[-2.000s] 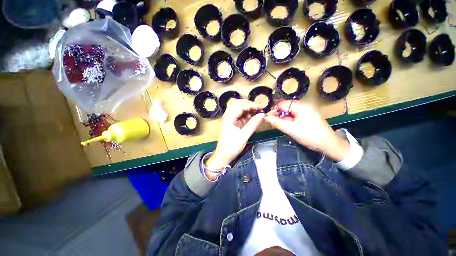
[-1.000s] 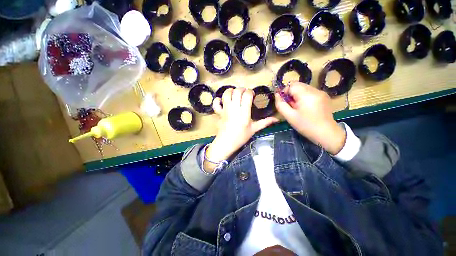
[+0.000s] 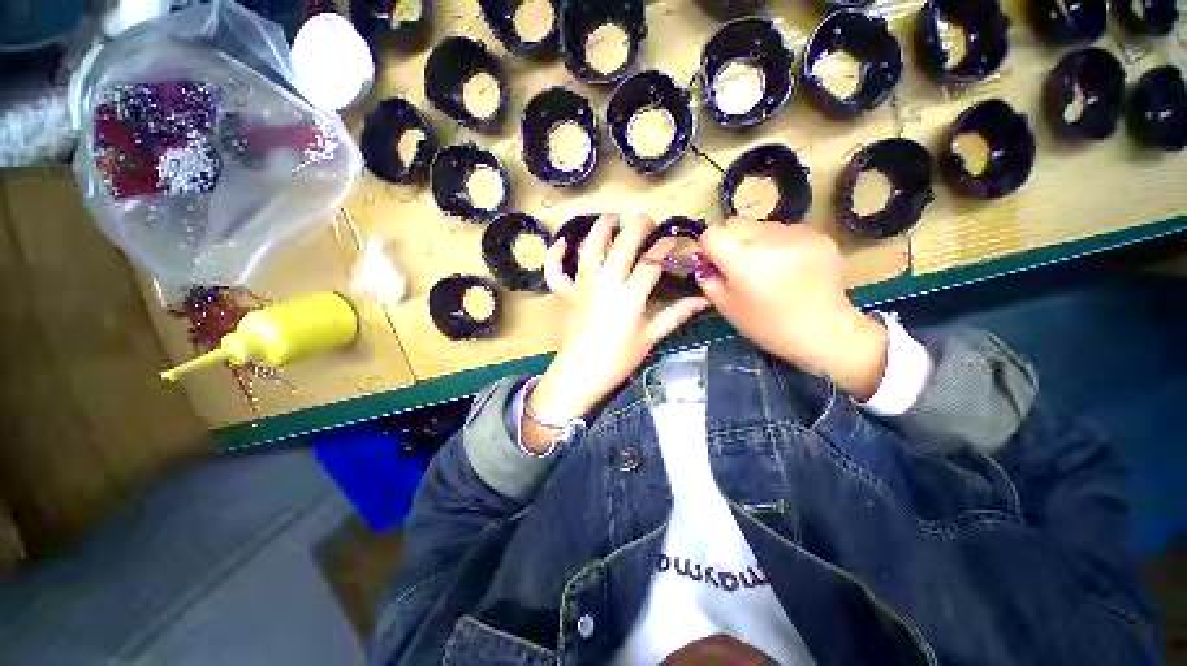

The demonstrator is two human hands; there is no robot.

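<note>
Glossy black cups (image 3: pixel 888 189) stand open side up in rows on the bench, with pale centres. My left hand (image 3: pixel 605 306) is at the front row, its fingers over and around a black cup (image 3: pixel 678 232) near the bench edge; the hand partly hides this cup and the one to its left. My right hand (image 3: pixel 788 293) pinches small purple trim (image 3: pixel 704 267) in its fingertips at the right side of that cup. Whether my left fingers grip the cup's wall is partly hidden.
A clear plastic bag (image 3: pixel 260 195) with dark red and white bits lies at the left. A yellow glue bottle (image 3: pixel 297 329) lies below it, nozzle over dark red bits (image 3: pixel 215 312). A white crumpled scrap (image 3: pixel 379 272) and white round cap (image 3: pixel 333 61) are nearby. The bench has a green edge (image 3: pixel 430 393).
My hands were together at first. My left hand then spread around the front cup, and my right hand has moved left with the purple trim, over that cup. The view has shifted slightly.
</note>
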